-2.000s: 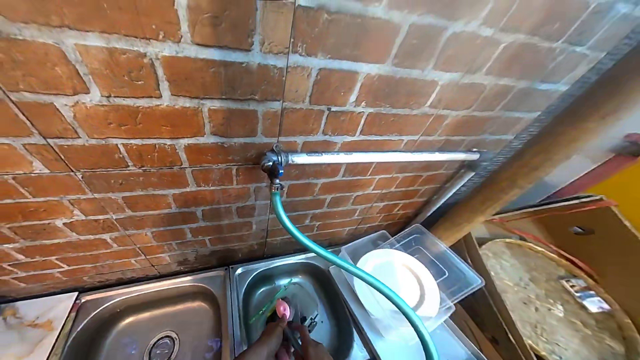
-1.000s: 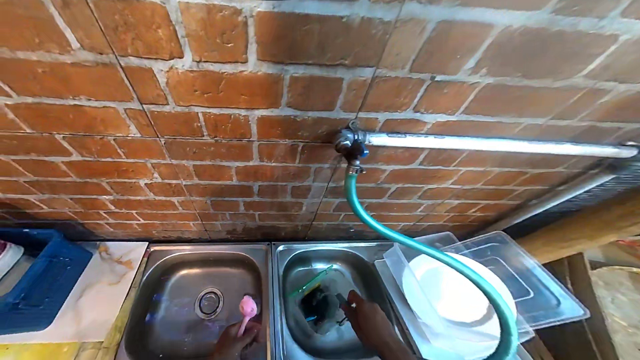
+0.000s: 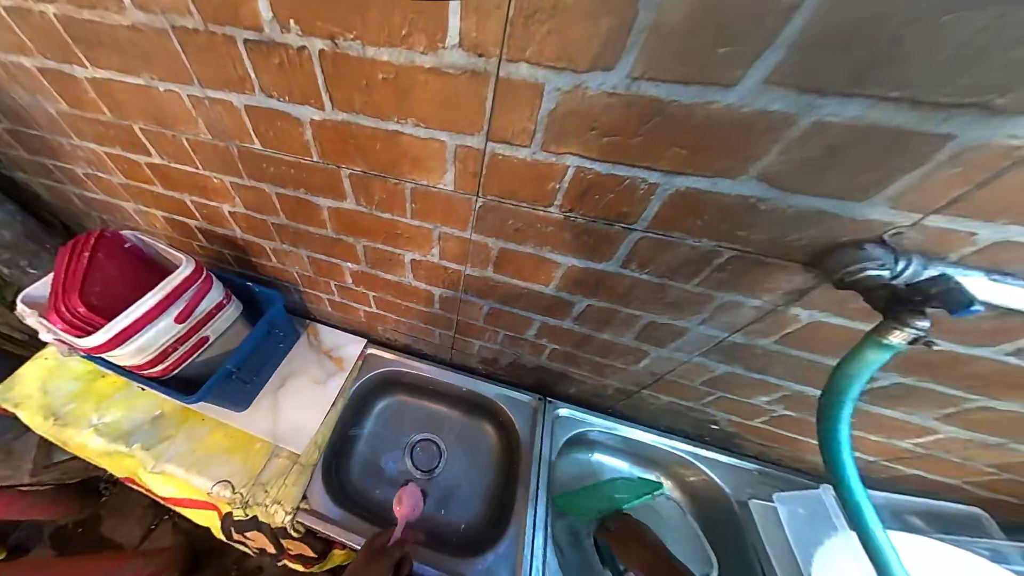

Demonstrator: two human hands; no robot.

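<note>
My left hand [image 3: 386, 554] holds a pink spoon [image 3: 408, 504] by its handle, bowl up, over the front of the left steel sink basin [image 3: 500, 448], below its round drain [image 3: 426, 455]. Down in the right basin [image 3: 584, 428] is my right hand [image 3: 636, 544], its fingers near a green plastic item [image 3: 610, 494] and a clear, pale-rimmed container [image 3: 692, 528]. Something dark shows by those fingers; whether they grip it is hidden.
A green hose [image 3: 840, 424] hangs from a wall tap [image 3: 888, 280] at right. Clear plastic containers [image 3: 920, 512] and a white plate [image 3: 928, 556] stand beside the right basin. Left, a blue crate [image 3: 252, 360] holds red-and-white tubs [image 3: 160, 312] near a yellow sheet [image 3: 136, 416]. A brick wall rises behind.
My hands, together over the right basin two seconds ago, are apart, the left with the pink spoon over the left basin. The green item now shows broader. The view has swung left.
</note>
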